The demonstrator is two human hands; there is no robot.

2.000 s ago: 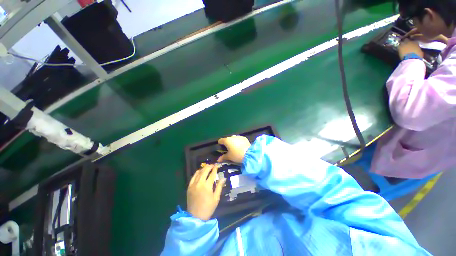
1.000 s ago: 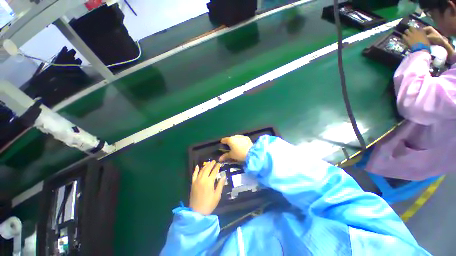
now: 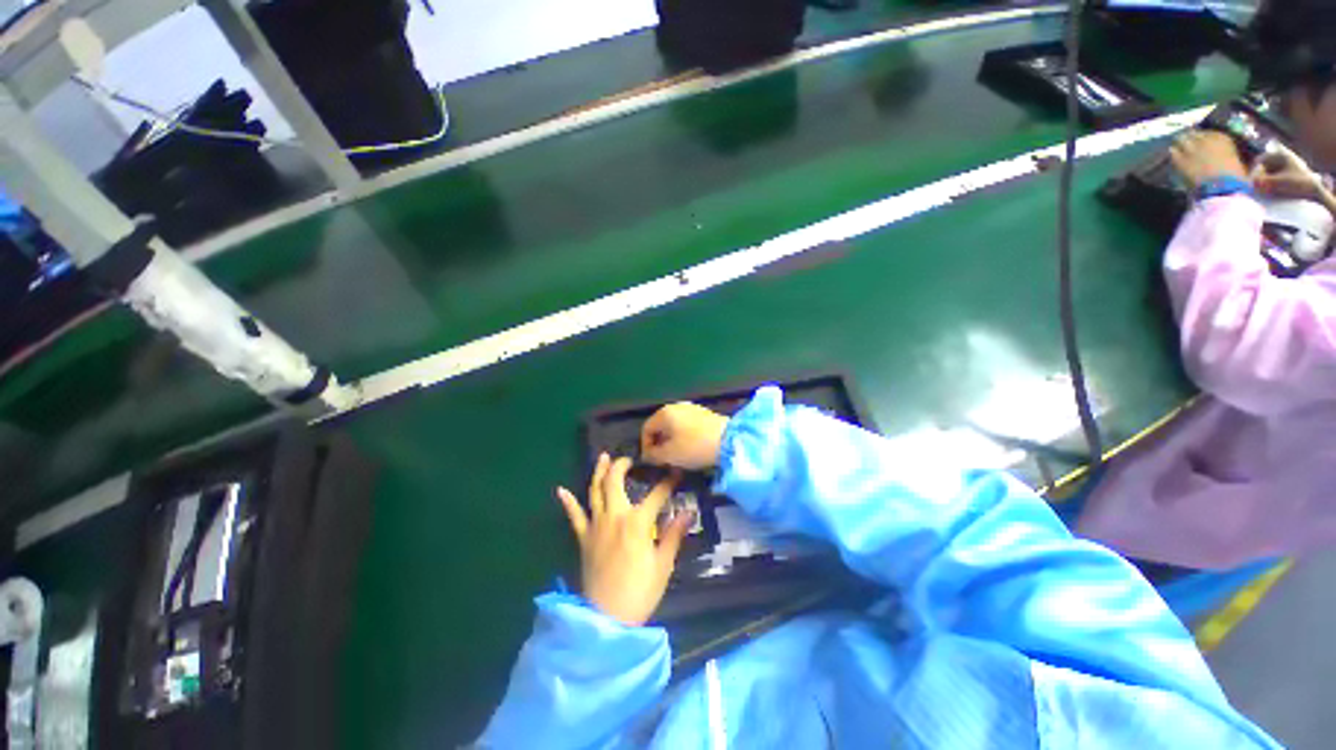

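An open flat device (image 3: 737,531), with a silver-white area and dark strips, lies in a black foam tray (image 3: 850,399) in front of me. My left hand (image 3: 624,554) rests over the device's left end, fingers spread and pointing away from me. My right hand (image 3: 686,437) is just beyond and to the right of it, fingers curled down at the device's far left part. The fingertips are close together. Whether the right fingers hold anything small cannot be made out.
Stacked foam trays (image 3: 315,586) with another open device (image 3: 198,586) stand at left. A white roll (image 3: 21,608) is at far left. A white-wrapped post (image 3: 220,330) stands upper left. A dark cord (image 3: 1070,279) hangs right. A person in pink (image 3: 1245,315) works at another tray, upper right.
The whole view has shifted, so the bench things sit further right. My left fingers have spread and moved closer to my right hand. My right fingers have curled in more.
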